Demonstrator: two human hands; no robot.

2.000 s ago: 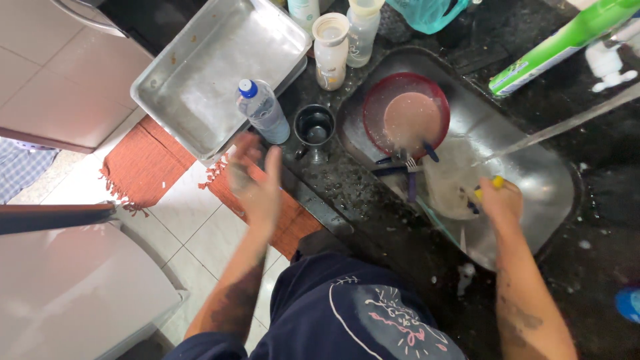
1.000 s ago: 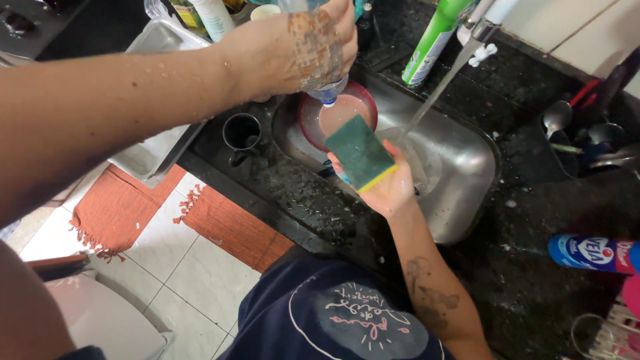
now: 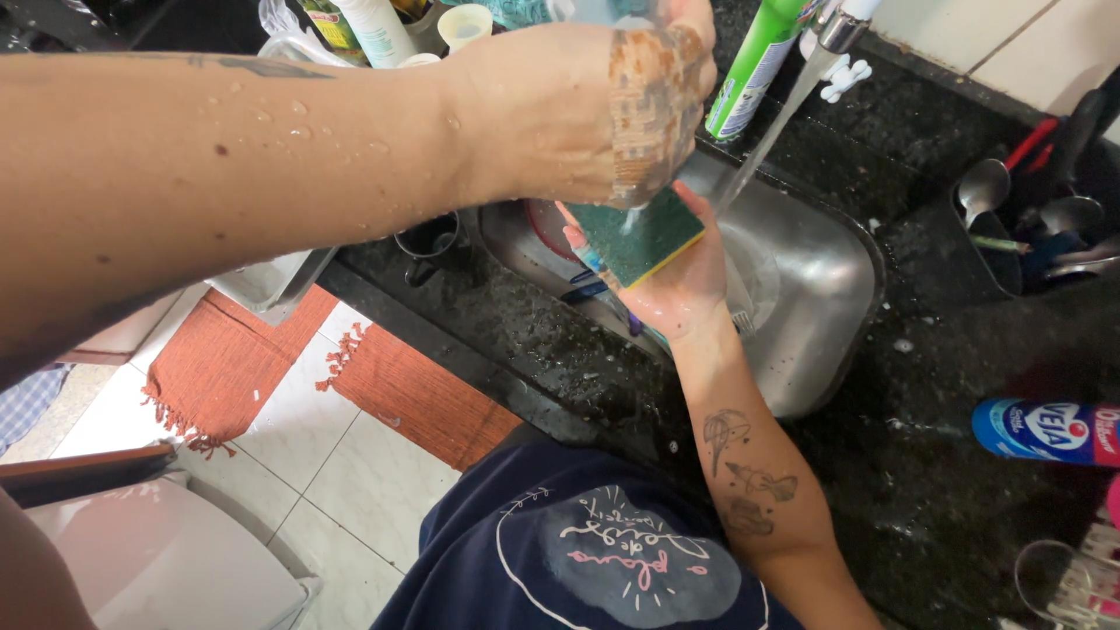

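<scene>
My left hand [image 3: 656, 114] grips a clear plastic bottle [image 3: 604, 10], mostly hidden behind the hand, above the sponge. My right hand [image 3: 687, 293] is palm up beneath it, holding a green and yellow sponge [image 3: 643, 236] with a whitish streak of liquid on its green face. Below both hands is the steel sink [image 3: 809, 324], where a red bowl [image 3: 549, 229], a fork [image 3: 742, 322] and dark-handled utensils [image 3: 584, 289] are partly visible. Water runs from the faucet [image 3: 842, 33] to the right of my left hand.
A black mug [image 3: 429, 245] stands left of the sink. Behind the sink is a green spray can [image 3: 757, 70]. At right are a black utensil holder [image 3: 984, 236], a blue Veja bottle [image 3: 1041, 430] and a clear glass [image 3: 1053, 573]. A metal pan [image 3: 271, 284] overhangs the counter's left edge.
Two seconds ago my left hand was empty beside the standing bottle; it now holds the bottle over the sponge. My right hand has come up out of the sink with the sponge. The view has shifted.
</scene>
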